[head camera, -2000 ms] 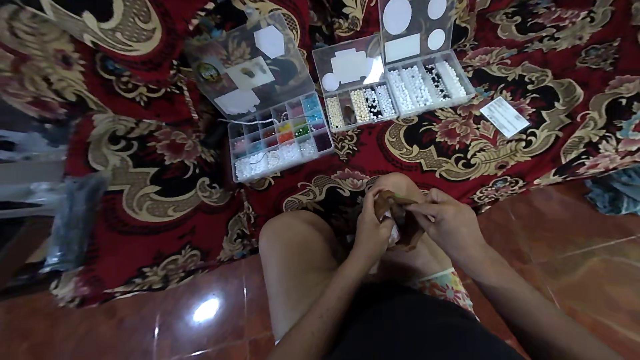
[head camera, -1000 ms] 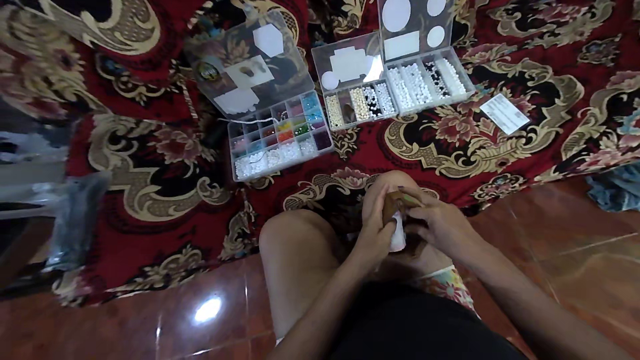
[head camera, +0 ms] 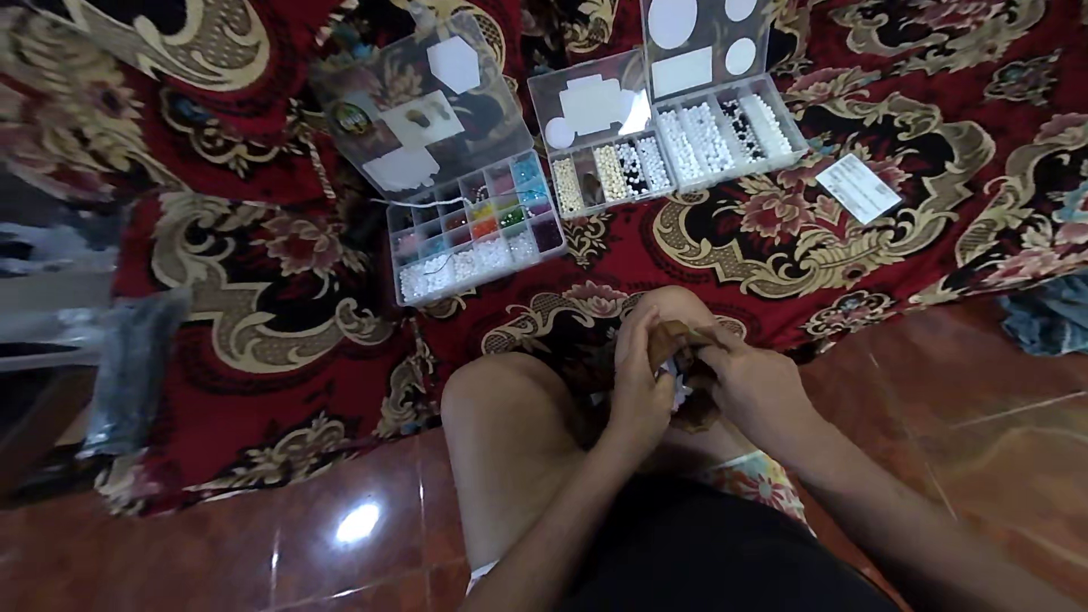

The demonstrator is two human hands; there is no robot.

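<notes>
Over my lap, my left hand [head camera: 643,387] grips a brown item [head camera: 671,340], perhaps a small pouch or piece of fabric; its exact kind cannot be told. The fingers of my right hand [head camera: 735,365] pinch its right side, near the top. Something white [head camera: 680,387] shows between the two hands, partly hidden by my fingers. Beyond my knees lies an open clear plastic bead organizer [head camera: 480,276] with coloured and white beads. A second open bead box [head camera: 612,204] with cream, black and white beads touches a third bead box [head camera: 739,174] of white and black beads.
A white printed card [head camera: 858,189] rests on the red patterned cloth [head camera: 586,293] at the right. Clear plastic packaging [head camera: 132,374] lies at the left edge. Bluish fabric [head camera: 1050,314] sits on the tiled floor [head camera: 365,544] at the far right.
My hands have shifted slightly around the brown item. The white part, which showed more fully below my fingers one second ago, is now more covered.
</notes>
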